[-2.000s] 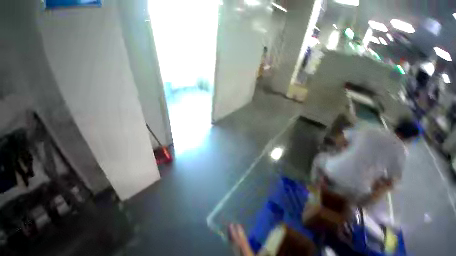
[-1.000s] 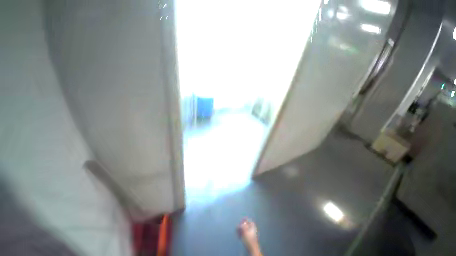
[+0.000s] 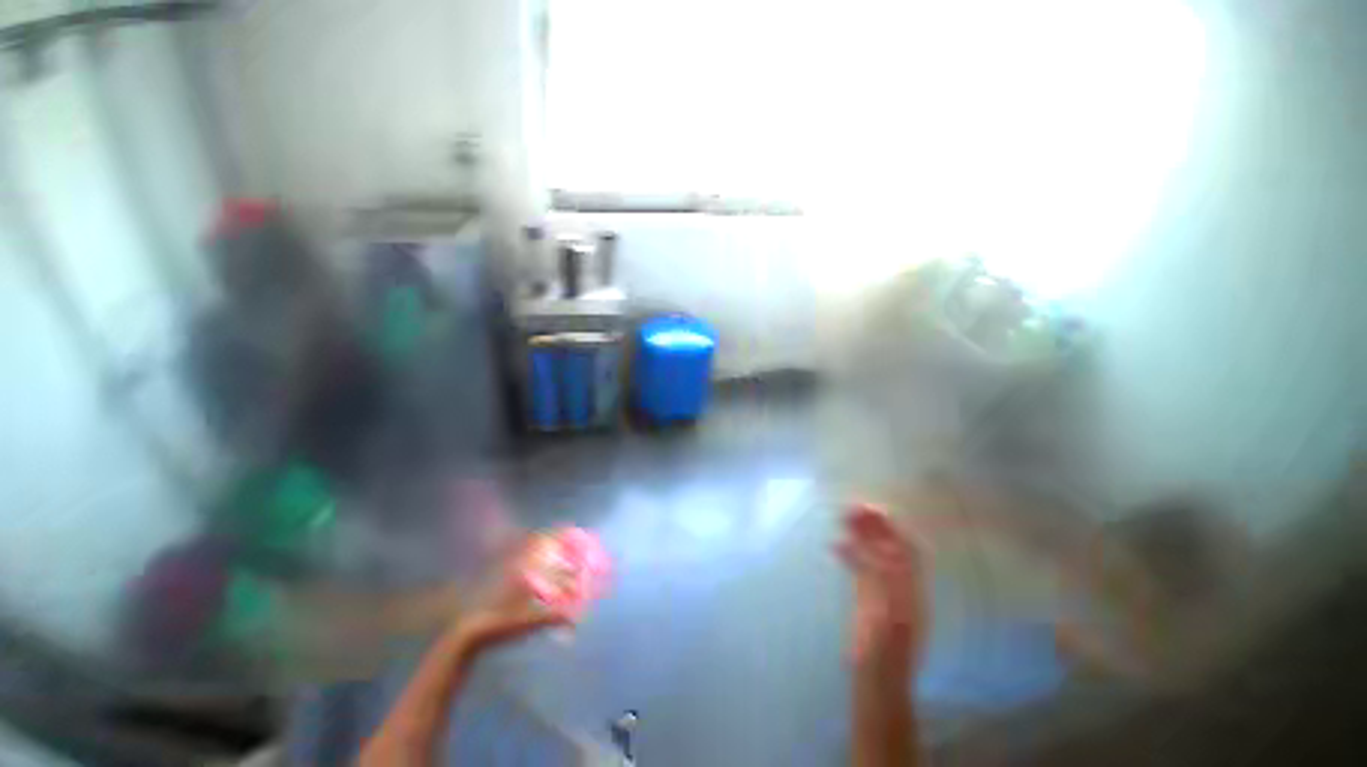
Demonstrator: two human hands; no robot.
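Observation:
My left hand (image 3: 517, 602) is raised at the lower centre-left, with a blurred pink-and-white thing (image 3: 570, 573) at its fingertips. It looks held, but what it is cannot be told. My right hand (image 3: 882, 567) is raised at the lower centre-right, blurred, with nothing seen in it. Its fingers look close together, and whether they are apart cannot be told. The two hands do not touch.
A blue rounded tank (image 3: 675, 369) stands by the far wall, beside a unit with blue cylinders (image 3: 567, 381). Blurred dark and green things are at the left. Blurred brownish things are at the right. A bright window (image 3: 870, 120) is above.
The view has passed from the grey hall and bright doorway into a room with a window. Both hands now show, where one small hand showed before. The pink-and-white thing has appeared.

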